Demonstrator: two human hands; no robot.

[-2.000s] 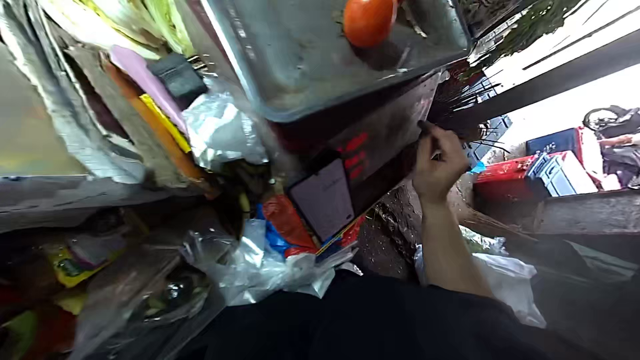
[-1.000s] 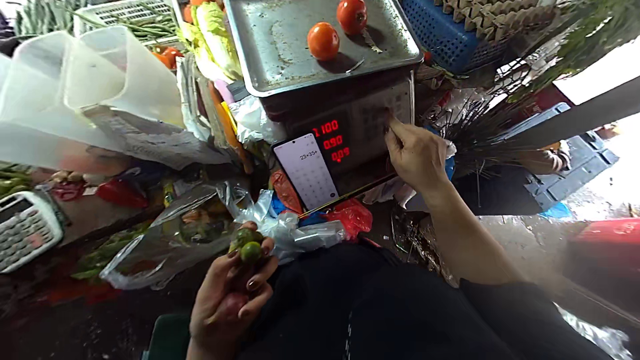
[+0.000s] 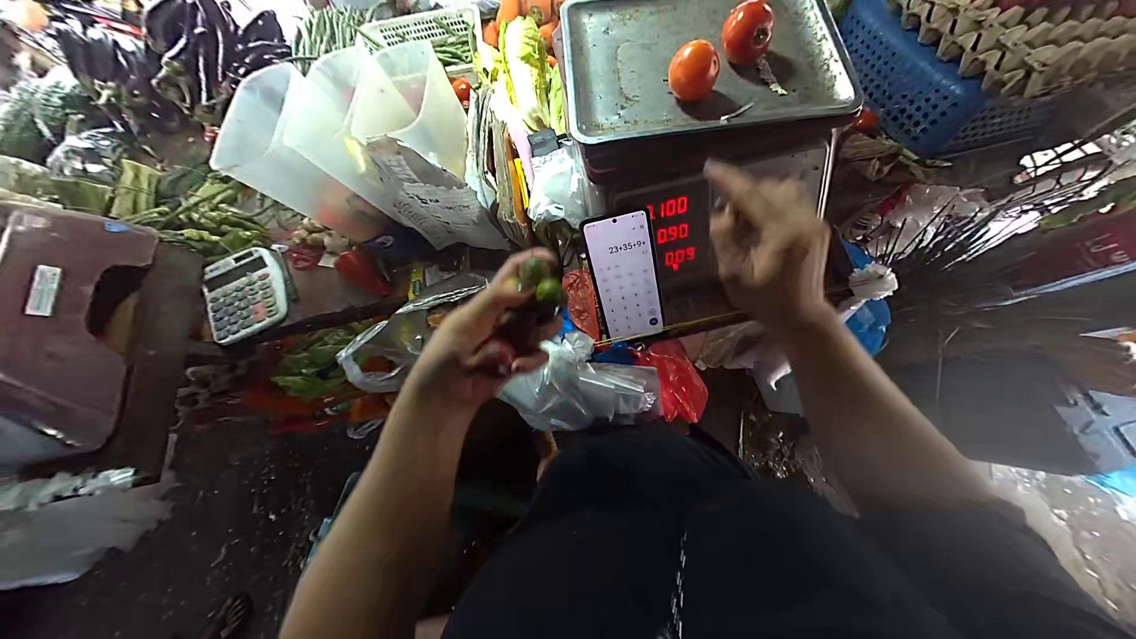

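Note:
My left hand is closed around small green citrus fruits and something reddish, left of a smartphone that shows a calculator. My right hand is blurred, its index finger extended in front of the panel of a digital scale with red lit digits; it holds nothing that I can see. Two tomatoes, one nearer and one farther back, lie on the scale's metal tray. The phone leans upright against the scale's front, left of the digits.
Plastic bags lie below the phone. Clear plastic containers stand at the upper left, with a desk calculator below them. A blue basket and egg trays are at the upper right. Leafy greens adjoin the tray.
Two seconds ago my left hand was out of view; it came into view holding the fruits and has since risen toward the phone. The view has shifted widely, now showing both tomatoes.

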